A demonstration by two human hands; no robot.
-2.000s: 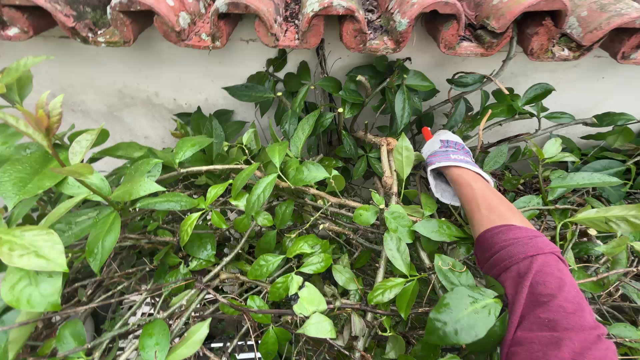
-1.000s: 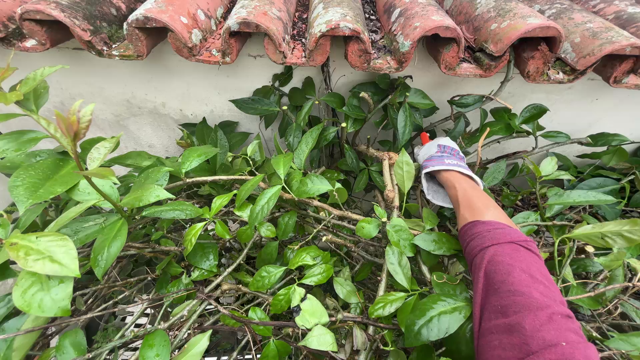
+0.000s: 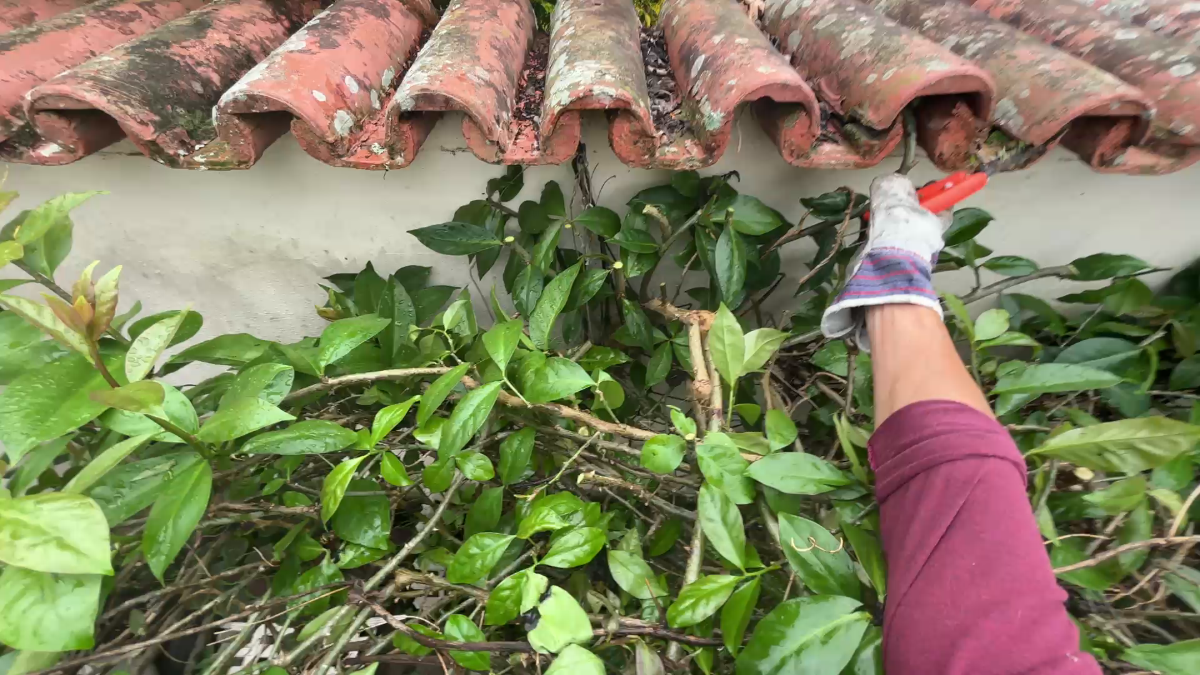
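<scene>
My right hand [image 3: 898,244], in a whitish work glove with a striped cuff, is closed around a red-handled cutting tool [image 3: 952,192], probably pruning shears. The tool's dark metal end points right, close under the roof tiles [image 3: 872,84]. Just above the glove, a green-brown stem [image 3: 907,141] rises to the tile edge. Leafy shrub branches [image 3: 562,412] lie below and left of the hand, among them a thicker pale stem with a cut end [image 3: 701,361]. The glove hides my fingers and part of the handles. My left hand is out of view.
A row of lichen-spotted clay tiles overhangs a pale plastered wall [image 3: 234,234] along the top. Tangled thin branches [image 3: 412,544] and leaves fill the lower view. A taller leafy shoot [image 3: 103,366] stands at the left, and another branch [image 3: 1022,278] runs along the wall at the right.
My right hand has moved up and to the right with the red-handled tool, from beside the thick cut stem to just under the tiles. More of the tool shows. The view has tilted up.
</scene>
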